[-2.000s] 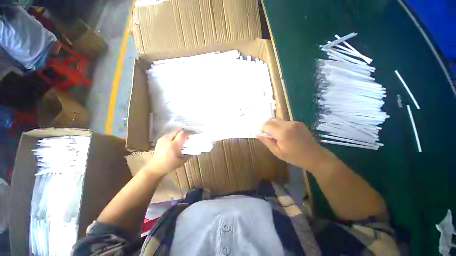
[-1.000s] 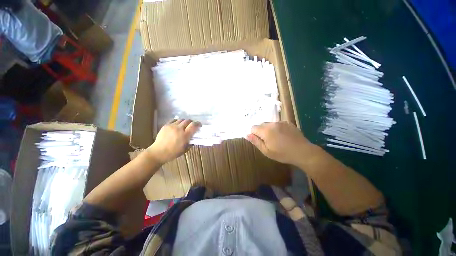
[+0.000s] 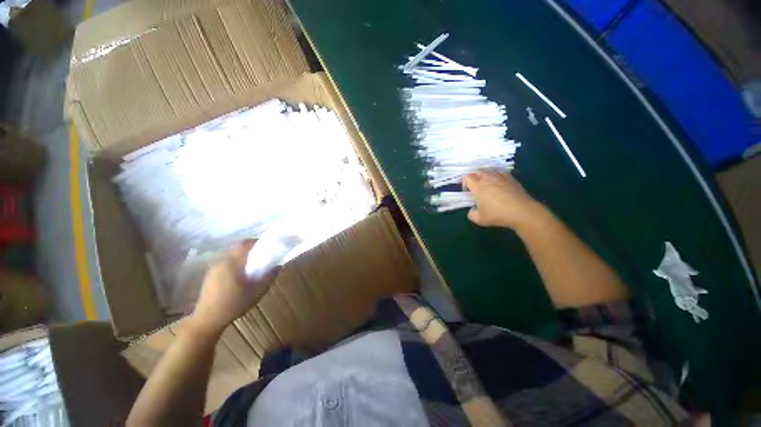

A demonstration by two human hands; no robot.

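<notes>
White sticks (image 3: 242, 171) nearly fill the open main carton (image 3: 337, 93) in front of me, glaring bright. My left hand (image 3: 224, 288) is at the carton's near edge, closed on a small bundle of white sticks (image 3: 269, 253); it is slightly blurred. A loose pile of white sticks (image 3: 461, 125) lies on the green bench at the right. My right hand (image 3: 498, 198) is at the pile's near end, its fingers on a few sticks (image 3: 451, 200) set slightly apart from the rest.
Two stray sticks (image 3: 566, 147) and a small scrap (image 3: 532, 116) lie beyond the pile. A crumpled white piece (image 3: 683, 282) lies at right on the bench (image 3: 617, 208). A second carton (image 3: 88, 367) with sticks is at lower left. Blue bins (image 3: 676, 79) stand beyond the bench.
The view has swung right. My right hand has moved from the main carton to the pile on the bench. My left hand, earlier resting on the carton's sticks, now holds a bundle.
</notes>
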